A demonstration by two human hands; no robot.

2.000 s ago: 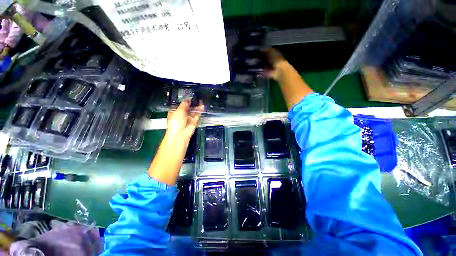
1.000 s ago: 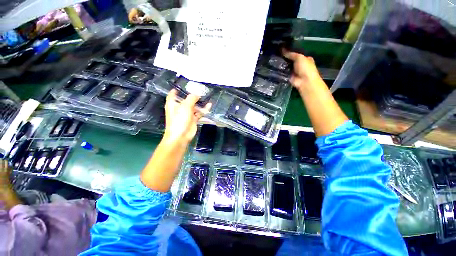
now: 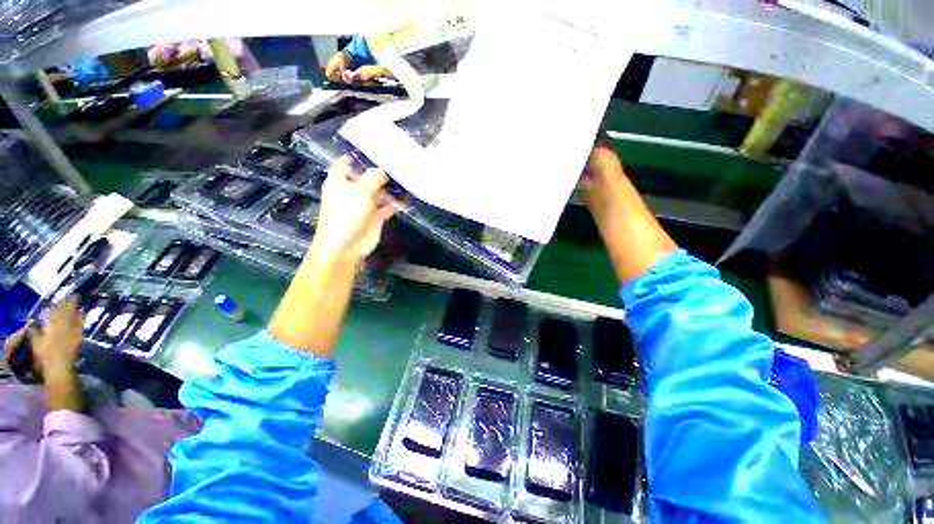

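Note:
My left hand grips the left front edge of a clear blister tray, raised and tilted beyond the bench edge. My right hand is at the tray's right side, its fingers partly hidden behind the hanging white instruction sheet. The sheet covers most of the tray; a phone unit shows at its front right corner. Another blister tray lies on the green bench before me, with black phone units in two rows of pockets.
Stacked blister trays lie at the left. A small tray of units and a blue-capped item are on the bench. A person's hand is at far left. A blue bin and crumpled film lie right. A clear sheet hangs at right.
The raised tray has moved left in my hands and is now largely behind the instruction sheet. The view has shifted, showing more of the neighbouring person and the shelf.

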